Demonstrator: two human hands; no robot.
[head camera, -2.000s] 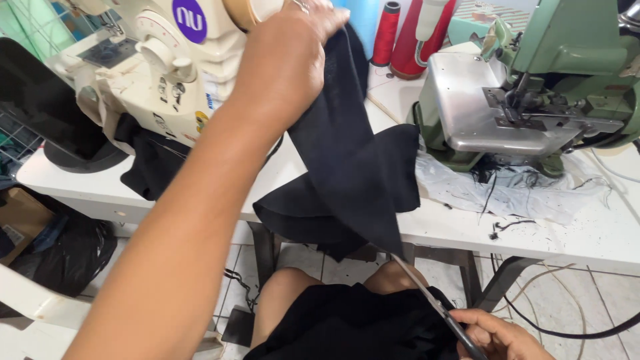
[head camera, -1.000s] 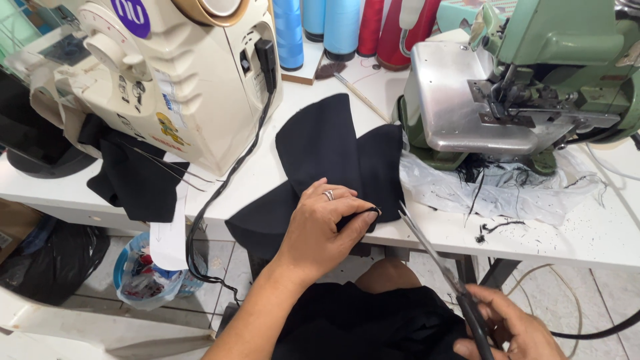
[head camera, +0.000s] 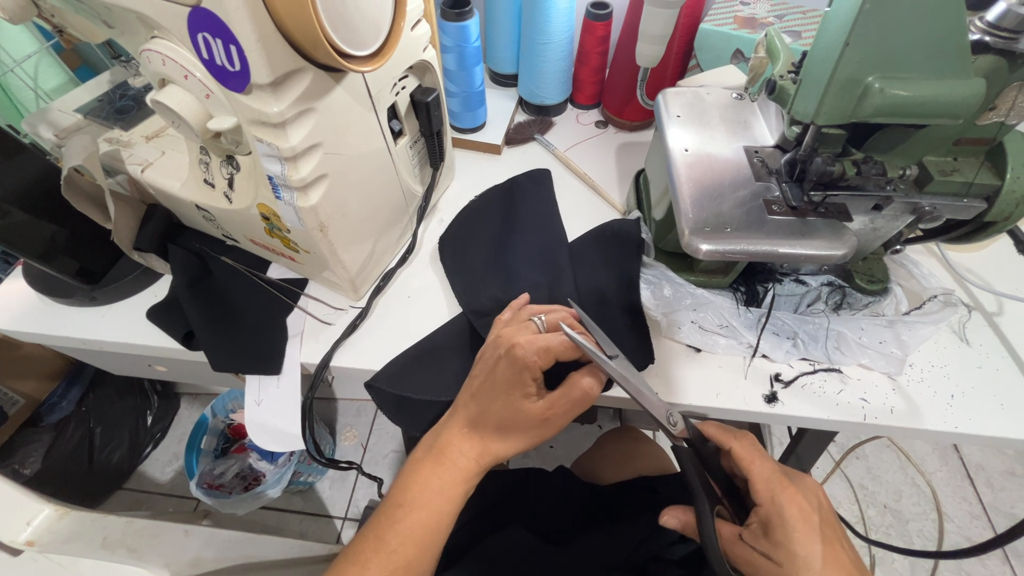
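Black fabric pieces (head camera: 512, 240) lie overlapped on the white table, fanning out near its front edge. My left hand (head camera: 532, 376), with a ring on one finger, pinches the lower part of this fabric between thumb and fingers. In my right hand (head camera: 760, 504) is a pair of black-handled scissors (head camera: 640, 388), their blades parted and pointing up and left. The blade tips lie beside the fingers of my left hand, over the fabric. Whether the blades touch the cloth I cannot tell.
A beige Singer sewing machine (head camera: 320, 160) stands left, its black cable (head camera: 384, 288) hanging over the edge. Right is a green overlock machine (head camera: 880, 96) on a plastic sheet (head camera: 840, 336) with thread scraps. Thread cones (head camera: 546, 56) and a brush (head camera: 576, 172) lie behind; a lined waste basket (head camera: 240, 472) is below.
My left hand has come down from beside the sewing machine to the fabric, which now lies on the table. The scissors have moved up and left to my left hand.
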